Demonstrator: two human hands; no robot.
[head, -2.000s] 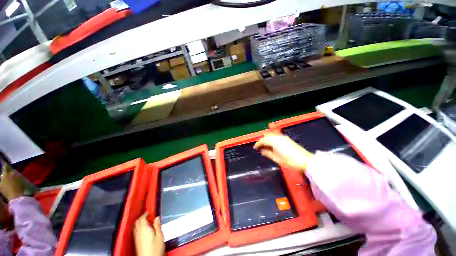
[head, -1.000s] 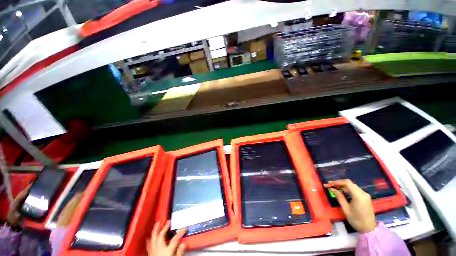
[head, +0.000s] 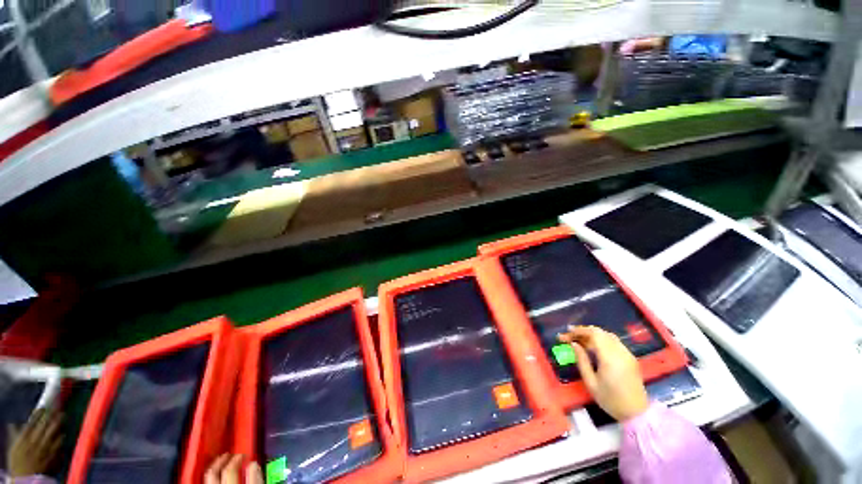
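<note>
Four tablets lie in red foam trays in a row. My right hand (head: 610,371) is over the lower part of the rightmost tablet (head: 567,293), its fingertips at a green sticker (head: 564,354). An orange-red sticker shows on that screen too. My left hand (head: 233,470) is cut off by the bottom edge, at the near corner of the second tablet (head: 317,378), near a green sticker (head: 276,470); its grip cannot be told. The third tablet (head: 449,350) shows small text lines and an orange sticker (head: 506,395). The leftmost tablet (head: 151,416) is dark.
A white foam tray (head: 756,350) with two dark tablets lies at the right. Another person's hand (head: 36,442) is at the lower left edge. A white shelf (head: 284,71) with a black cable (head: 454,31) crosses above. Clear plastic trays (head: 510,109) are stacked behind.
My right hand went from the third tablet's top to the rightmost tablet's lower part. The second tablet's screen turned from pale to dark, with orange and green stickers now visible. The view shifted.
</note>
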